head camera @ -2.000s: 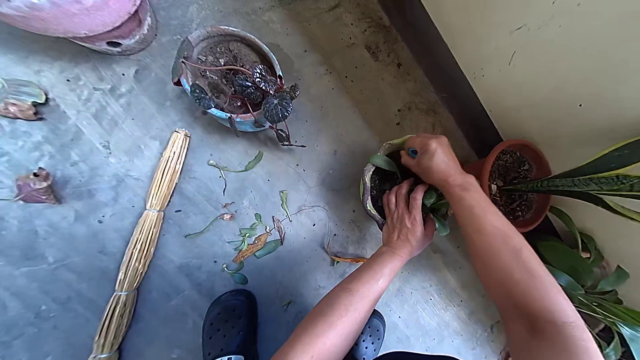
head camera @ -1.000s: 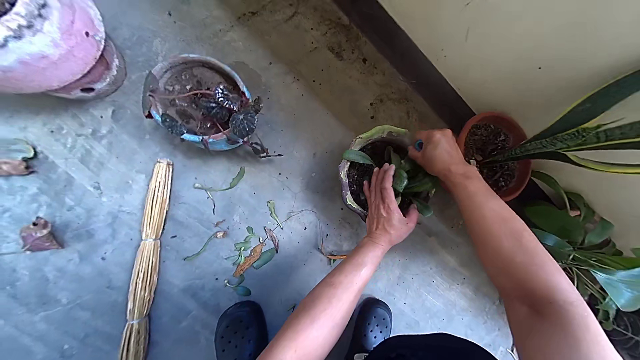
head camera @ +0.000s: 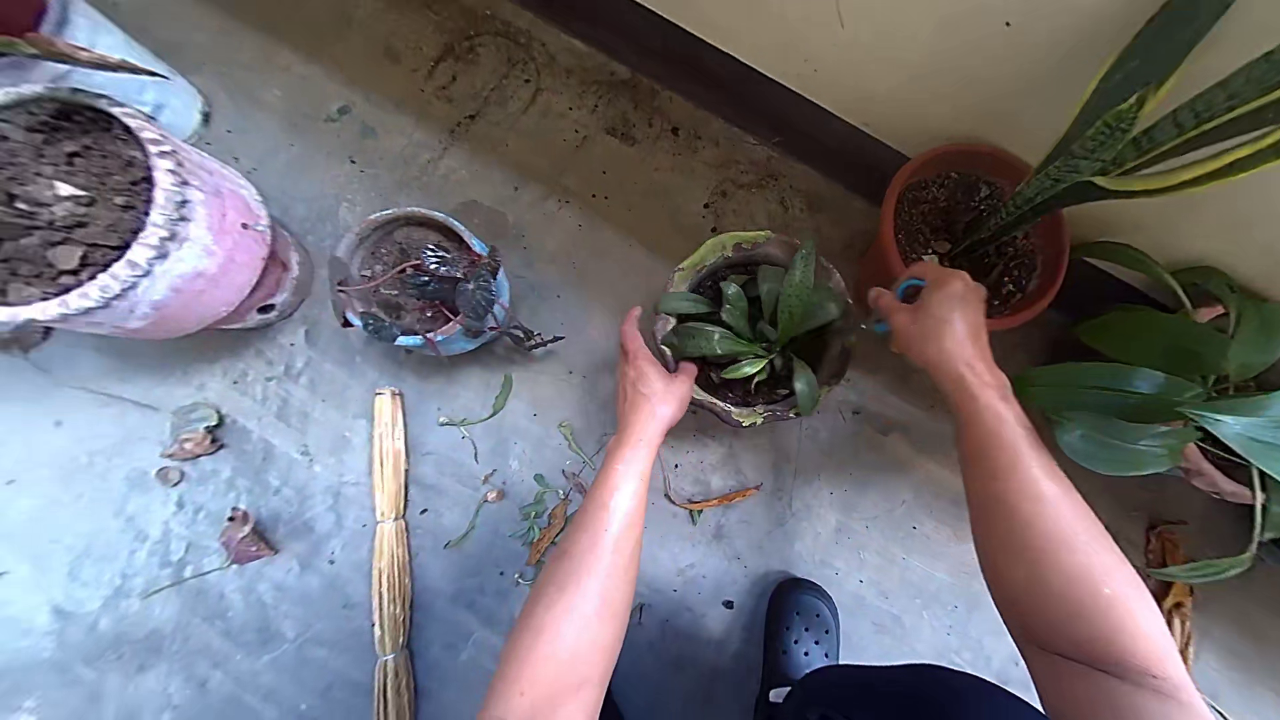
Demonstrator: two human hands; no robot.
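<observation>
A worn pot with a scalloped, yellow-green rim (head camera: 722,246) holds a leafy green plant (head camera: 745,325) in dark soil. My left hand (head camera: 650,385) rests against the left side of this pot, thumb at the rim and fingers along its outer wall. To the right of the pot, my right hand (head camera: 937,315) is closed on a tool with a blue loop handle (head camera: 908,292), likely scissors; its blades are hard to make out. That hand is just in front of a terracotta pot (head camera: 1050,250) with a snake plant (head camera: 1090,170).
A blue-rimmed pot (head camera: 460,345) with a dark-leaved plant stands left, beyond it a large pink pot (head camera: 200,255) of soil. A bundle of straw-coloured stalks (head camera: 391,560), cut leaves (head camera: 545,525) and a dry leaf (head camera: 722,498) lie on the floor. Broad-leaved plants (head camera: 1130,400) stand right.
My right hand has moved out of the plant to the right, with the blue-handled tool. My left hand has gone from the leaves to the pot's left side. The view has shifted.
</observation>
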